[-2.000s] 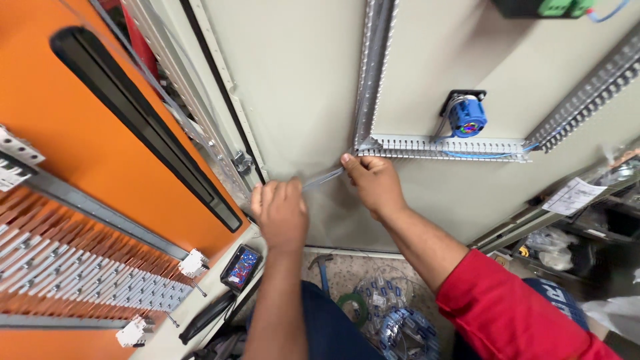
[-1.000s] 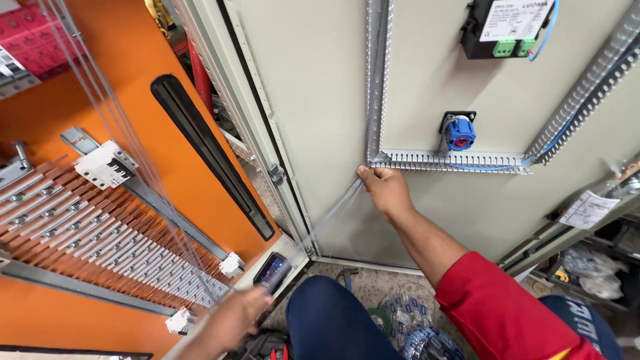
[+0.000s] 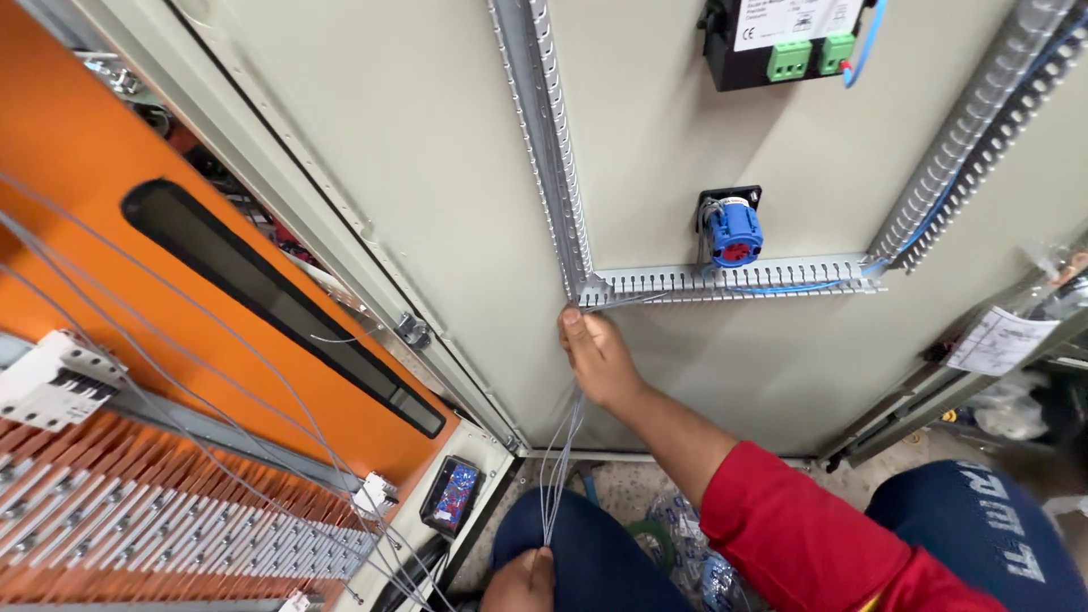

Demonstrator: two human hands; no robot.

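My right hand [image 3: 595, 353] pinches several thin grey wires at the lower left corner of the slotted wiring duct [image 3: 731, 282] on the beige cabinet door. Below it, near my knee, my left hand [image 3: 523, 578] is closed on the same bundle of grey wires [image 3: 557, 493], which hangs between the two hands. Some wires run into the horizontal duct. A blue round device with a red centre [image 3: 735, 234] sits just above that duct. Other grey wires [image 3: 195, 348] loop across the orange panel at left. A blue wire [image 3: 790, 289] lies in the duct.
A black device with green terminal blocks [image 3: 790, 61] is mounted at the top. At left are an orange panel [image 3: 357, 408], white circuit breakers [image 3: 59, 382] and rows of copper bars [image 3: 170, 501]. A black box of small parts [image 3: 453, 495] stands on the cabinet's lower frame. Plastic bags lie on the floor.
My left hand has moved from the lower left to near my knee and now grips the wires under my right hand. My right hand remains at the duct corner. Wires now loop across the orange panel.
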